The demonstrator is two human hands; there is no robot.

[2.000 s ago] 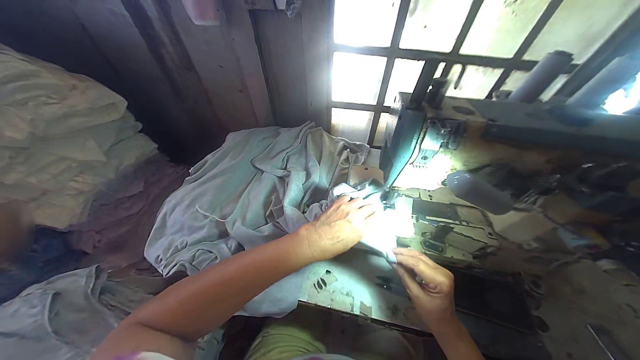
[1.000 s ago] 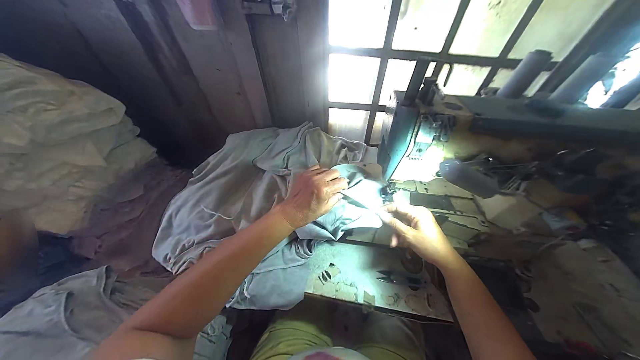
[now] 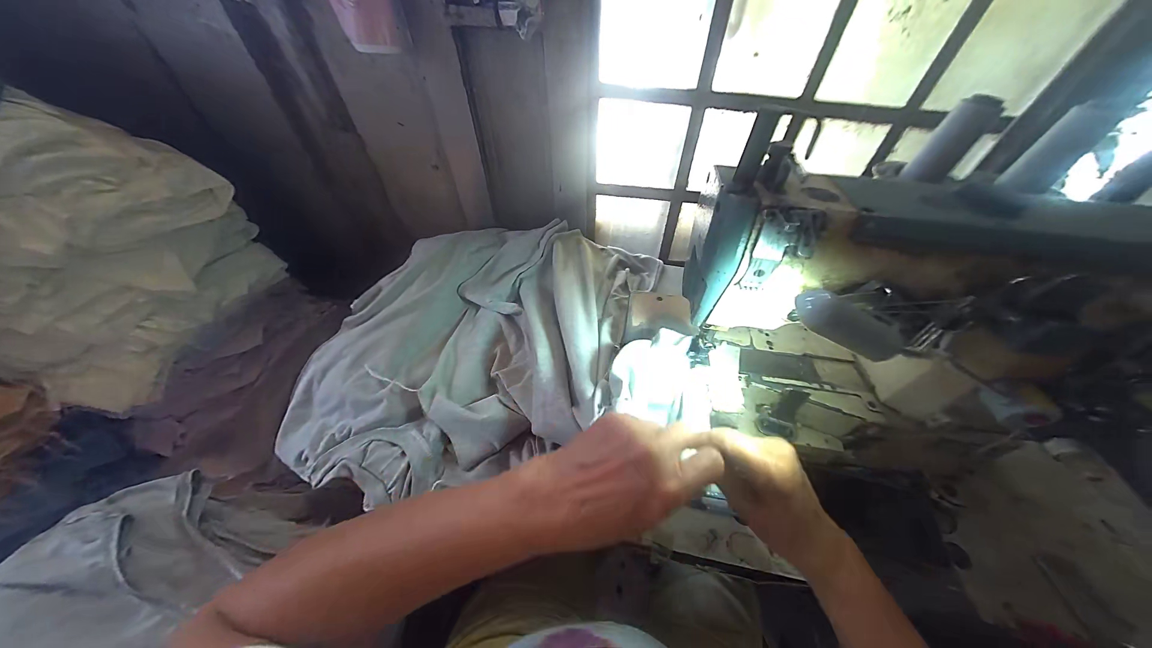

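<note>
A pale grey fabric garment [image 3: 486, 333] lies in a heap left of the sewing machine [image 3: 954, 220]. One brightly lit part of the cloth reaches under the machine's needle area [image 3: 700, 346]. Just in front of it, my left hand [image 3: 621, 477] has its fingers bent at the near edge of the lit cloth. My right hand [image 3: 765, 481] meets it there, fingertips against fingertips. Both hands seem to pinch the cloth edge, though the fingers hide most of it and the glare blurs the rest.
Thread cones [image 3: 956, 135] stand on top of the machine, before a barred window [image 3: 648, 144]. A grey cone [image 3: 846, 324] lies on the cluttered right side. Stacked cream cloth [image 3: 108, 243] and a grey garment [image 3: 135, 558] are at the left. My lap is below the table edge.
My left hand has moved off the heaped cloth, right and toward me. My right hand has come in beside it, so the two now meet in front of the needle area.
</note>
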